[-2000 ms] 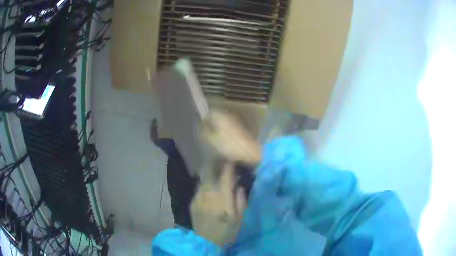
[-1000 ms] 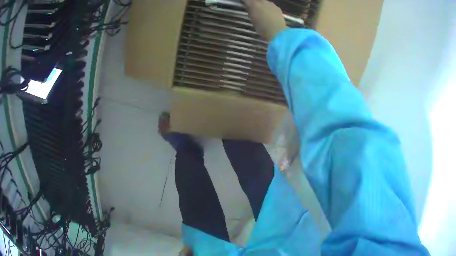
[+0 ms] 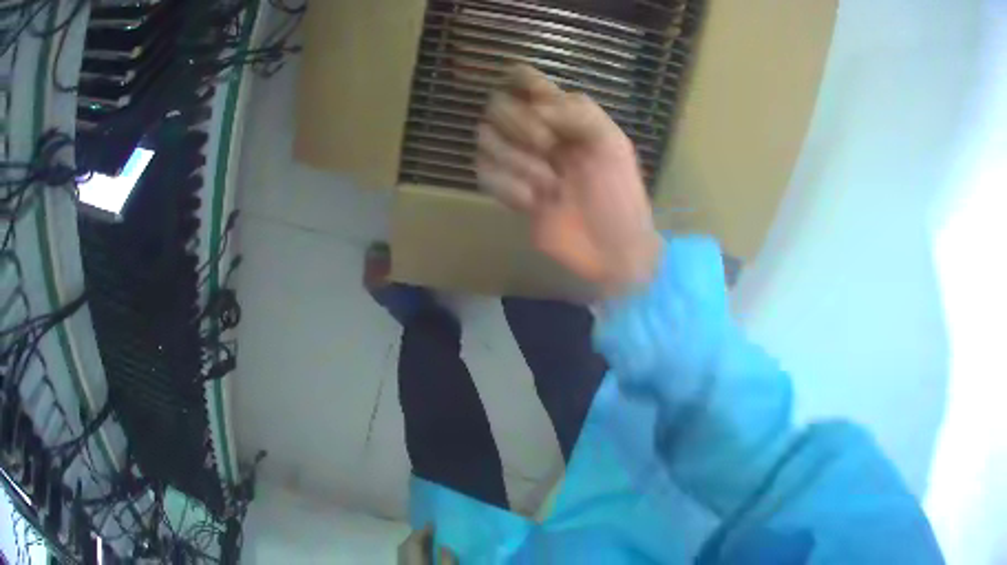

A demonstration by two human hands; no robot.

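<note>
The open cardboard carton [image 3: 486, 237] sits on the floor at my feet. Thin brown partition strips [image 3: 442, 138] form narrow slots in it, with pale silver tablet edges [image 3: 541, 50] between some strips. My right hand [image 3: 563, 166] is above the carton's near part and hides some slots. It is blurred, with curled fingers and no object visible in it; how far it is closed is unclear. My left hand [image 3: 420, 548] is low at the bottom edge, small and cut off; its grip cannot be seen.
Side flaps [image 3: 353, 94] spread out from the carton. The rack [image 3: 144, 320] with black slots and hanging cables [image 3: 221, 320] runs along the left. A lit tablet [image 3: 119, 185] lies on it. My legs [image 3: 442, 386] are below the carton. A pale panel stands on the right.
A second ago my right hand was on a tablet at the carton's slots; it has let go and come back towards me. The earlier blurred, hand-held tablet is gone from view. The view has shifted slightly.
</note>
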